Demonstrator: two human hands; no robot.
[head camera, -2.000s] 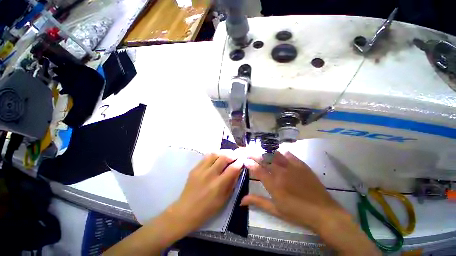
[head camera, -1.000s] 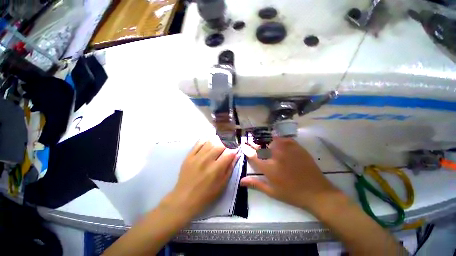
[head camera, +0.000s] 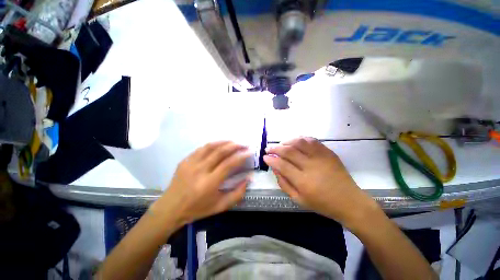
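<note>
A large white sheet (head camera: 159, 156) lies on the machine table left of the needle area. A narrow black strip (head camera: 264, 146) shows along its right edge, between my hands, below the brightly lit presser foot area. My left hand (head camera: 211, 178) lies on the white sheet's lower right part, fingers bent and slightly blurred. My right hand (head camera: 310, 172) has its fingertips at the strip's right edge, pinching it. Glare hides the needle and the strip's upper end.
The JACK sewing machine head (head camera: 323, 41) stands above. Scissors (head camera: 419, 164) with green and yellow handles lie at right, near an orange-tipped tool (head camera: 477, 130). Black cut panels (head camera: 104, 131) lie at left. The scale edge (head camera: 263, 201) runs along the front, with dark cloth below.
The view has tilted down, showing the lap. Both hands are nearer the table's front edge and farther from the needle. Less of the black strip shows.
</note>
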